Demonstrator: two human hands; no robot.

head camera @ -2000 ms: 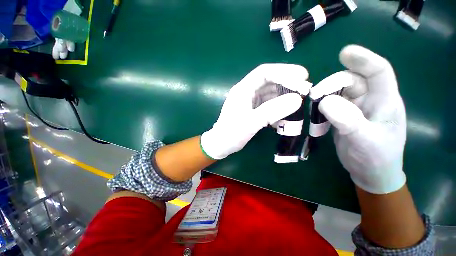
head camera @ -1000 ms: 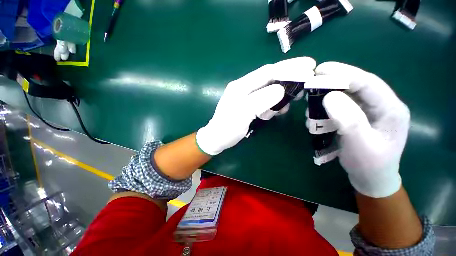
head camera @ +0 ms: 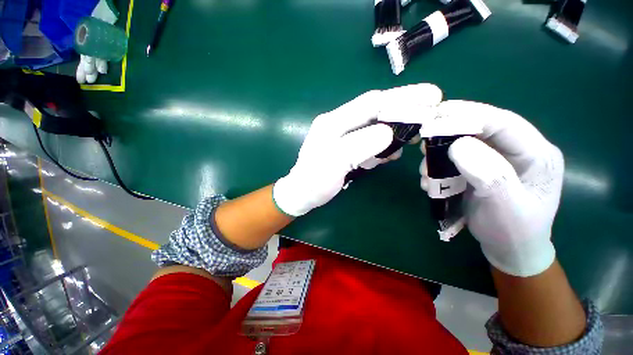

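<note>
My left hand [head camera: 347, 145], in a white knit glove, is closed on a black wire harness [head camera: 404, 136]. That harness is tilted and mostly hidden by the fingers. My right hand [head camera: 510, 180], also gloved, grips a second wire harness [head camera: 444, 163] by its upper end. This one hangs down, with a white connector bar at the top, a white label band with a dark mark at its middle and a white connector at the lower end. The fingertips of both hands are close together, and I cannot tell whether they touch.
Loose harnesses [head camera: 439, 26] lie at the far side of the green mat, another [head camera: 567, 19] at far right. A pen [head camera: 159, 29], green roll [head camera: 102, 39], blue bins [head camera: 62, 26] and a black corded device [head camera: 66, 119] are at left. An ID badge [head camera: 281, 295] hangs on red clothing.
Since the first frame the two harnesses have turned: the left one is now tilted and mostly covered, and the right one shows its label and connector bar. Since the second, both hands have barely moved.
</note>
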